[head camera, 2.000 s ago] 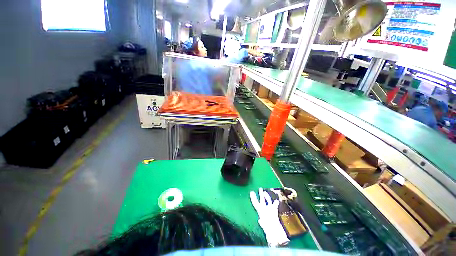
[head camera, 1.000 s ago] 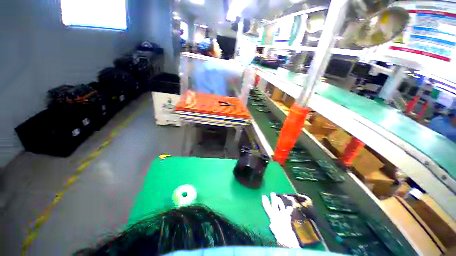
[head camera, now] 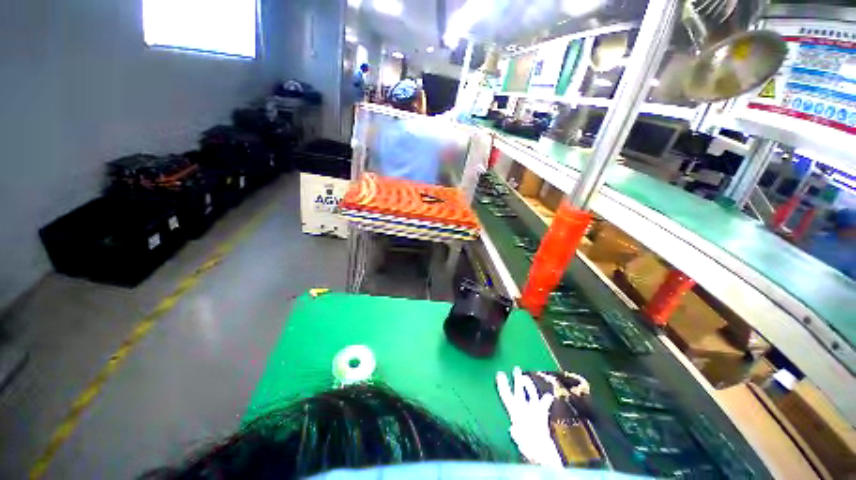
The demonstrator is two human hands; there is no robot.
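Neither of my hands shows. Dark hair and a strip of blue cloth cover the bottom of the picture. In front of me is the green bench mat [head camera: 422, 328]. A small white spool [head camera: 355, 364] lies flat on it, left of centre. A glossy black round cup or bin [head camera: 477, 321] stands near the far right corner. A white work glove [head camera: 531, 419] lies at the right edge, fingers spread. It touches or lies close beside a dark stand with a yellow-brown patch [head camera: 573, 433]. A tiny yellow item [head camera: 319, 292] is at the far left corner.
Right of the bench, a dark lower conveyor carries green circuit boards [head camera: 574, 333]. A red-orange wrapped post [head camera: 557, 260] stands beside it, under a higher light-green belt [head camera: 657, 202]. Beyond the bench is a cart with orange sheets [head camera: 409, 202] and a person behind it. Black crates [head camera: 113, 239] line the left wall.
The view has turned left, so the bench and surroundings sit further right in the picture. The spool, cup, glove and stand keep their places on the bench.
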